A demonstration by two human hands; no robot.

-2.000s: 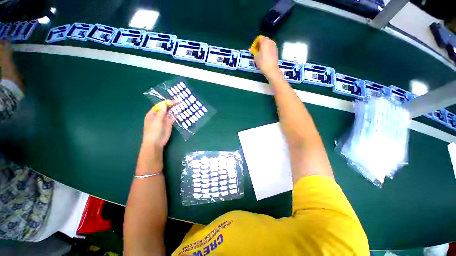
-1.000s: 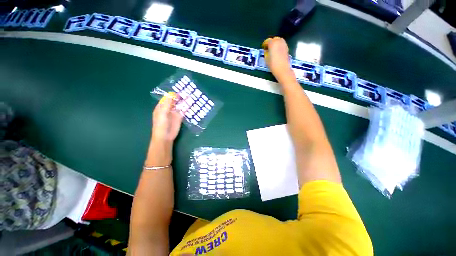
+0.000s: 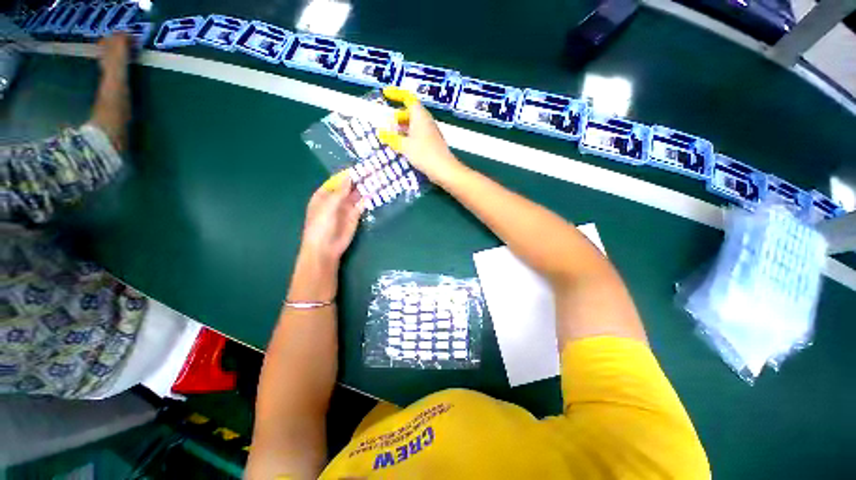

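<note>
My left hand [image 3: 335, 214] wears a yellow finger cot and holds the lower left edge of a clear poly bag [image 3: 385, 178] with rows of small white parts. My right hand [image 3: 413, 136], with yellow finger cots, is at the bag's upper right, fingers apart and thumb side near the bag; whether it pinches a white part cannot be told. A second clear bag of white parts [image 3: 427, 322] lies flat near my body. A row of pale blue plastic housings [image 3: 486, 101] runs beyond the white strip.
A white paper sheet [image 3: 526, 323] lies right of the flat bag, partly under my right arm. A glossy stack of bagged parts [image 3: 765, 281] lies at the right by a metal post. A co-worker's arm [image 3: 111, 94] reaches to the row at left. A black block [image 3: 601, 28] lies beyond.
My right hand has moved left and nearer, from the housing row to the held bag. The co-worker's arm has come into view at the row. The view has shifted slightly.
</note>
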